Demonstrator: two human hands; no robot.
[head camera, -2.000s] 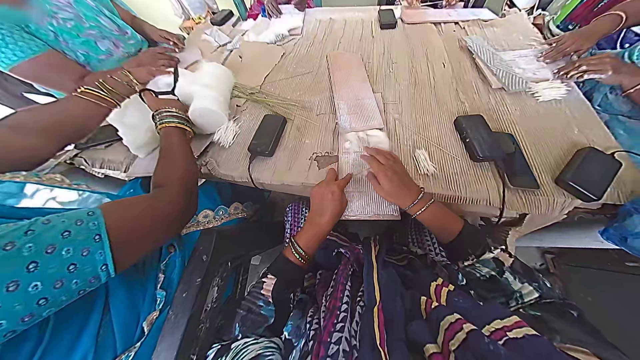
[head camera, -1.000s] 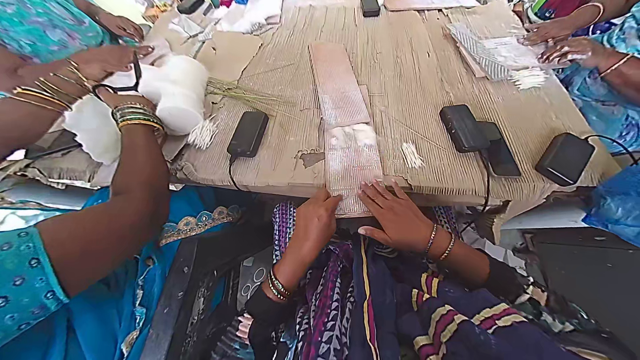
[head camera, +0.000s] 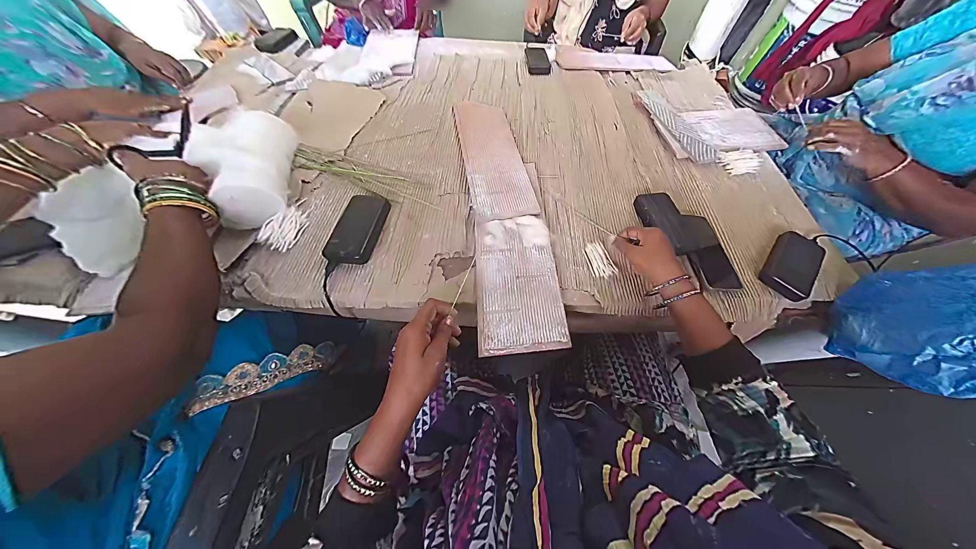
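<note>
A ridged flat board lies at the table's near edge, its end jutting over it, with small white cotton tufts across its upper part. Beyond it lies a longer ridged pinkish board. My left hand, left of the near board, pinches a thin pale stick that points up. My right hand is to the right, its fingers closed on another thin stick that slants up and left. Beside that hand lies a small pile of white cotton wicks.
Black devices with cables and a phone lie on the corrugated cardboard. At left, a co-worker's hands hold black-handled scissors by a white cotton roll. Thin green-brown sticks lie nearby. Other people's hands work around the table.
Both my hands have left the near board and moved apart, and each now holds a thin stick. The hands of the person at right have lifted from the board there.
</note>
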